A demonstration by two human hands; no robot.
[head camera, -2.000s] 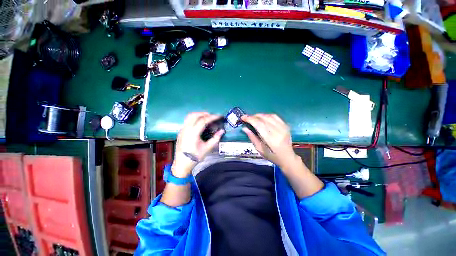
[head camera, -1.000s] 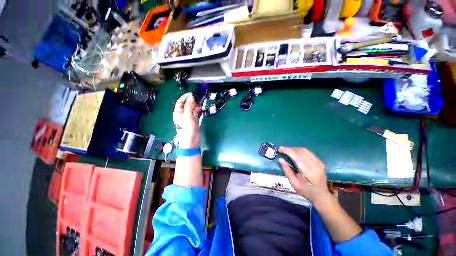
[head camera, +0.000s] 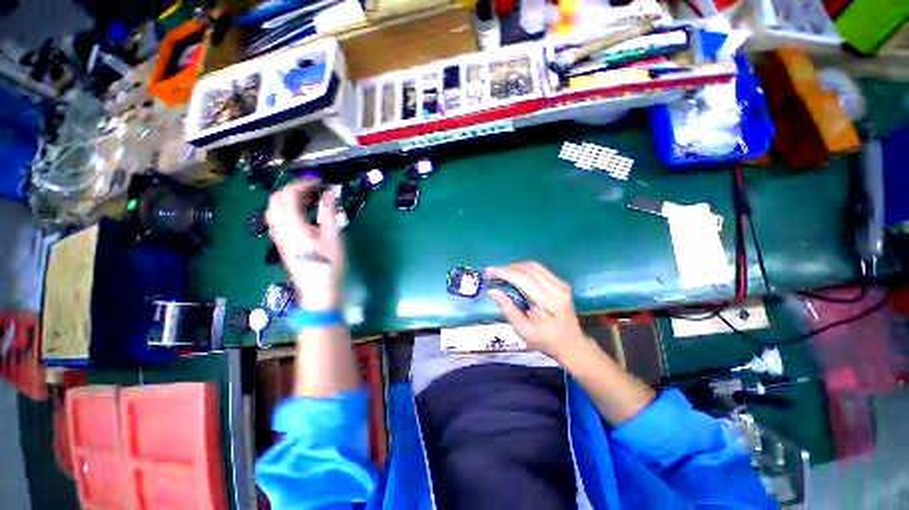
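Observation:
A small dark square watch body (head camera: 463,282) with a pale inside is near the front edge of the green mat, at the fingertips of my right hand (head camera: 538,307). A thin dark tool (head camera: 509,292) lies along that hand's fingers; its tip is hard to make out. My left hand (head camera: 307,239) is blurred and reaches over the group of dark watch parts at the back left. Its thumb and fingers are apart around a dark blur; I cannot tell if it holds a part. One watch part (head camera: 409,192) lies right of the group.
A white organizer box (head camera: 449,105) with a red edge spans the back. White adhesive pieces (head camera: 596,159), a blue bin (head camera: 710,125) and white paper (head camera: 698,244) are to the right. A solder spool (head camera: 186,324) and a round white-topped item (head camera: 258,320) are left. Red trays (head camera: 169,443) stand lower left.
My left hand has left the watch body and moved back left to the parts group. My right hand has stayed by the body. The view has shifted and tilted.

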